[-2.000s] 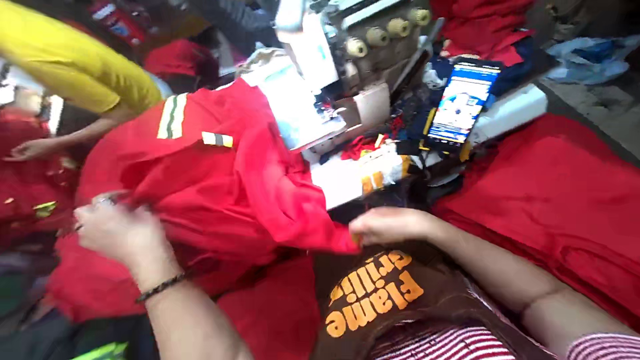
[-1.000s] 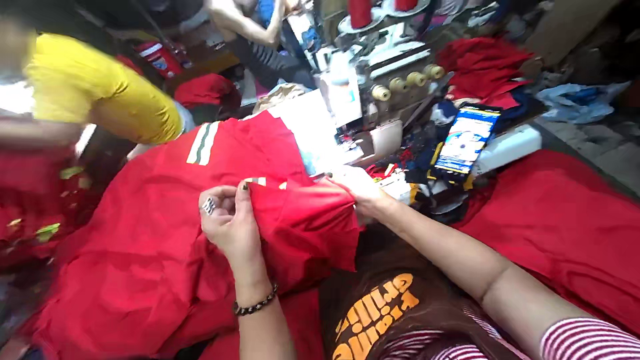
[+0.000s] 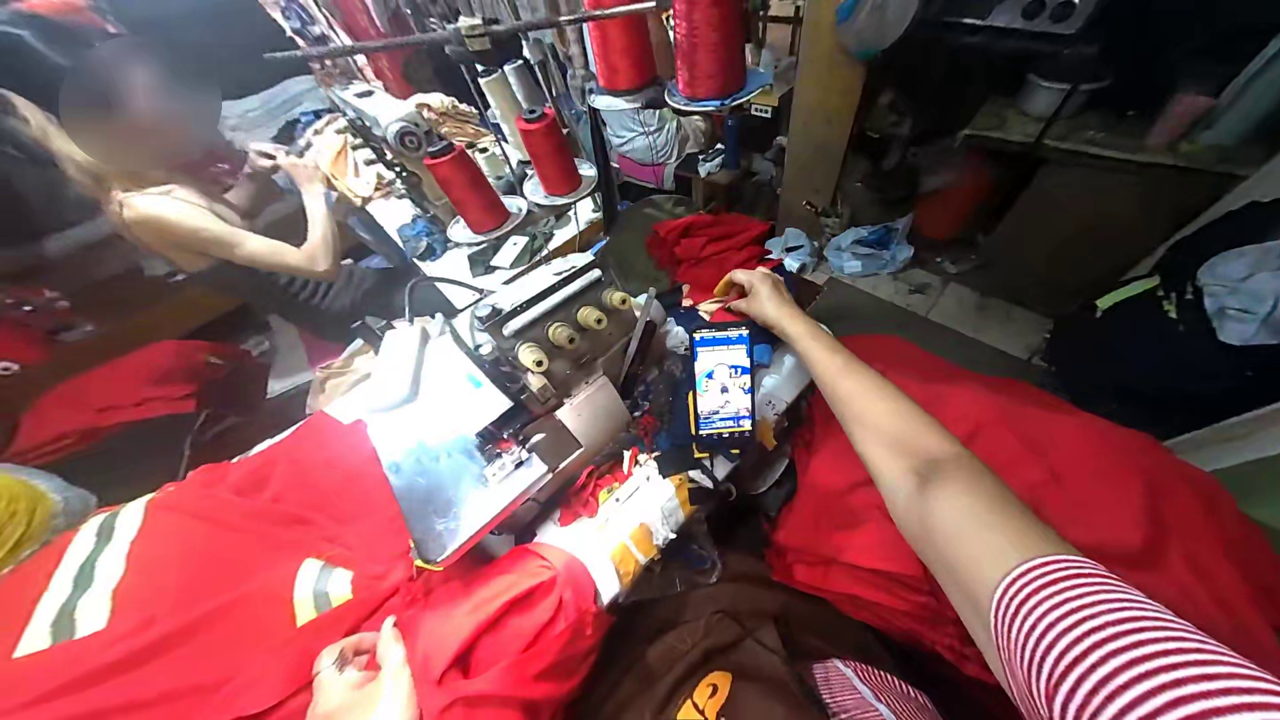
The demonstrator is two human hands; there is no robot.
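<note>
My left hand (image 3: 362, 675) rests at the bottom on a red garment (image 3: 220, 560) with reflective strips; whether its fingers grip the cloth is unclear. My right hand (image 3: 757, 300) is stretched forward beyond the phone, its fingers pinching a small yellowish piece (image 3: 722, 288) beside crumpled red cloth (image 3: 712, 250). A smartphone (image 3: 722, 385) with a lit screen stands tilted just below that hand. Left of it is an industrial sewing machine (image 3: 560, 335) with several cream tension knobs and a bright metal work plate (image 3: 450, 490). The garment lies against the plate's edge.
More red fabric (image 3: 960, 480) lies under and beside my right arm. Red thread cones (image 3: 467, 190) stand behind the machine. Another person (image 3: 240, 235) sits at the upper left by a second machine (image 3: 390, 120). Plastic bags (image 3: 870, 247) lie on the tiled floor behind.
My right hand has left the red garment and reached out past the phone. My left hand is lower on the garment. The view has shifted, showing more of the thread cones.
</note>
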